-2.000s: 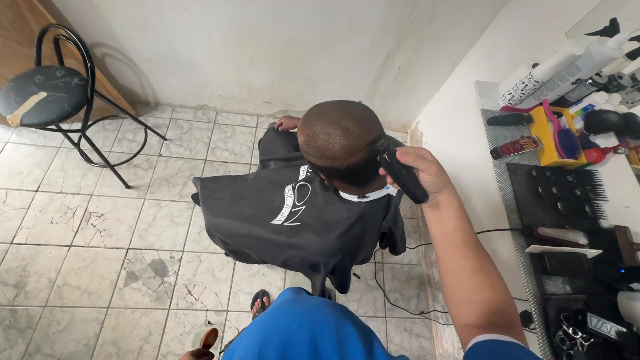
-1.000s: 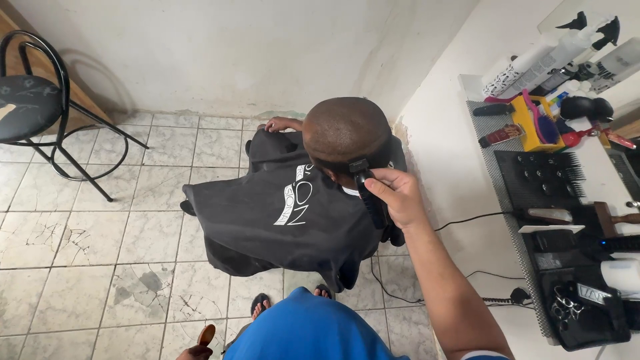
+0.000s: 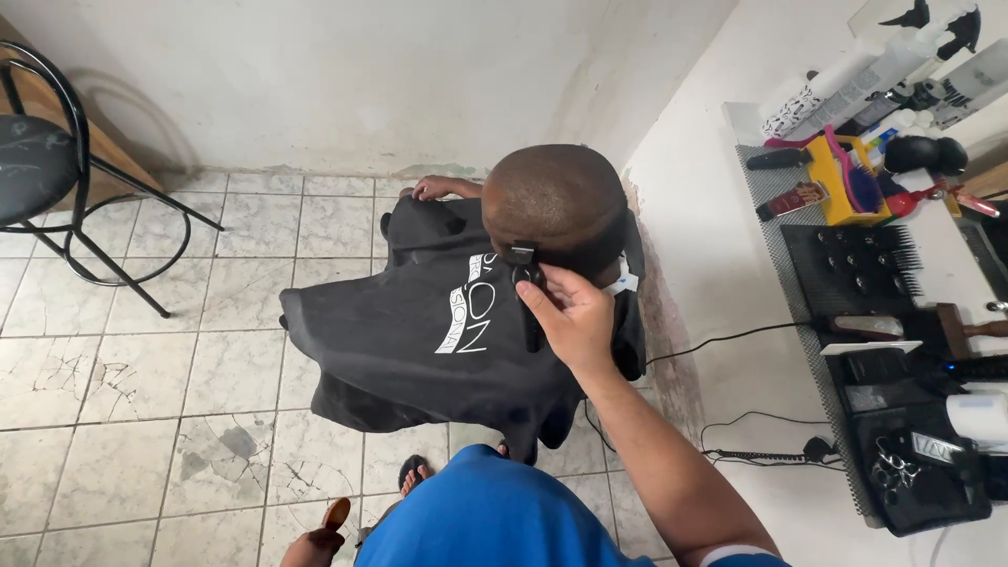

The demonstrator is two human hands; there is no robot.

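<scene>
A black hair clipper (image 3: 529,303) is gripped in my right hand (image 3: 579,315), its metal blade end against the front side of a seated person's head (image 3: 551,197). The hair on top is very short, with a darker band along the side. Low at the bottom left, my left hand (image 3: 311,547) holds a brown wooden-looking brush (image 3: 337,513), away from the head. A black barber's cape (image 3: 394,315) with white lettering covers the seated person, and a white neck strip (image 3: 625,277) shows at the neck.
On the right, a shelf (image 3: 819,370) holds bottles, a yellow box (image 3: 843,177) with a purple-and-pink hairbrush, clipper guards (image 3: 862,260) and scissors (image 3: 894,468). Black cords (image 3: 728,337) run beside the wall. A black stool (image 3: 35,169) stands on the tiled floor at left.
My right hand and the clipper have moved left from the side of the head to its front side. The seated person's head appears turned. My left hand still holds the brush low down.
</scene>
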